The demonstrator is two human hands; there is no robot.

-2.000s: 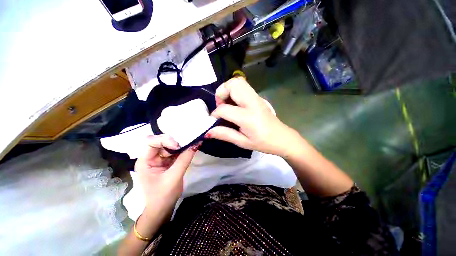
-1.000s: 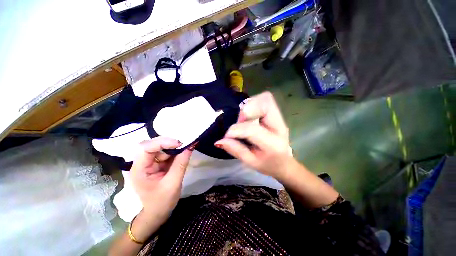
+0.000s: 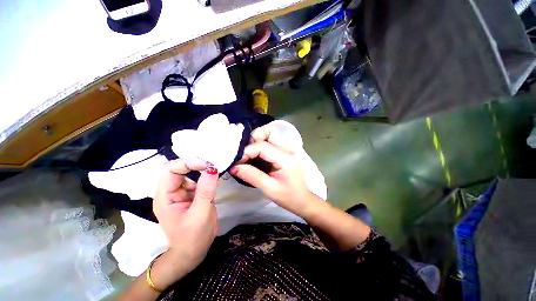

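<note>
A black garment (image 3: 138,132) lies across the lap on a white cloth (image 3: 250,211). A rounded white cup lining (image 3: 208,141) shows inside it, and another white part shows at its left. My left hand (image 3: 187,203) pinches the black edge below the cup between thumb and index finger. My right hand (image 3: 273,170) is close beside it, fingers bent at the garment's right edge, thumb tip near the left thumb. No needle or thread can be made out. A black strap loop (image 3: 176,88) stands at the top of the garment.
A white table (image 3: 59,47) with a wooden drawer (image 3: 56,129) curves along the upper left, with a phone (image 3: 125,8) on it. Lace-edged white fabric (image 3: 53,247) hangs at left. Grey fabric bins (image 3: 435,59) and a blue tray (image 3: 358,91) stand at right.
My right hand pulled away to the right, then came back to the edge beside my left hand. My left hand keeps its pinch. The white lining now looks more folded. The view has shifted.
</note>
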